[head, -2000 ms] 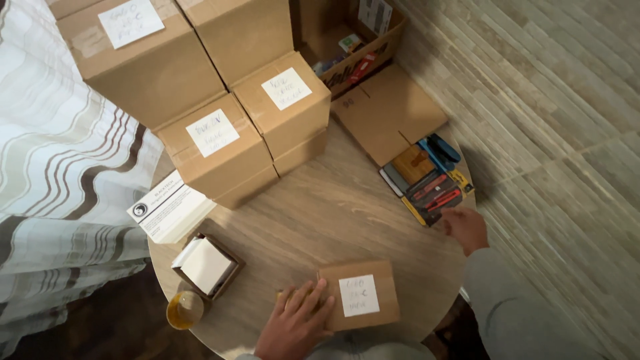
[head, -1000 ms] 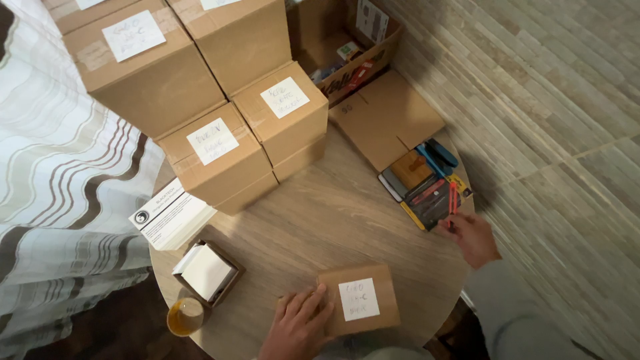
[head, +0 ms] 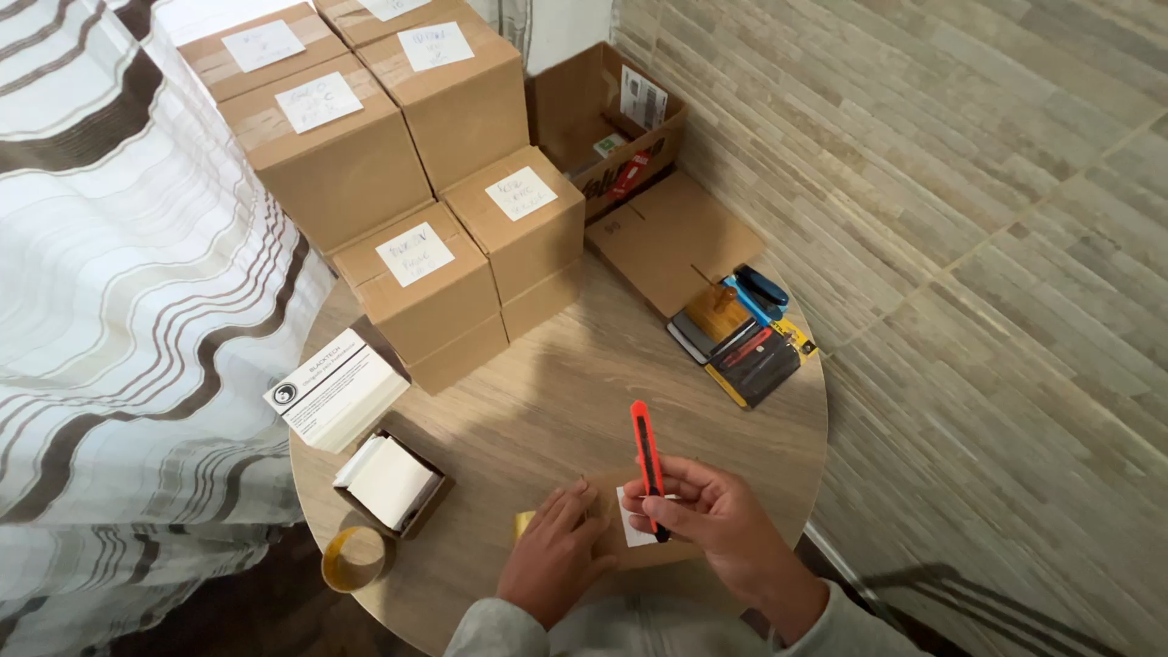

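Observation:
My right hand (head: 716,520) grips a red and black snap-off utility knife (head: 647,465), held upright above a small cardboard box (head: 671,554) near the table's front edge. Whether its blade is out, I cannot tell. Fingers flat, my left hand (head: 558,547) rests on the left part of that box. A white paper label (head: 633,527) on the box is partly hidden behind the right hand. Something yellow (head: 523,524) shows just left of my left fingers.
Labelled cardboard boxes (head: 456,301) are stacked at the back left. Behind the flat cardboard (head: 675,237) stands an open carton (head: 584,100). Tool packaging (head: 757,365) and a blue stapler (head: 762,285) lie right. Printed cards (head: 338,388), a box of white slips (head: 388,484) and a tape roll (head: 354,558) sit left.
My right hand has come from the tool packaging at the right to above the small box, now with the red utility knife in it. My left hand stays at the box.

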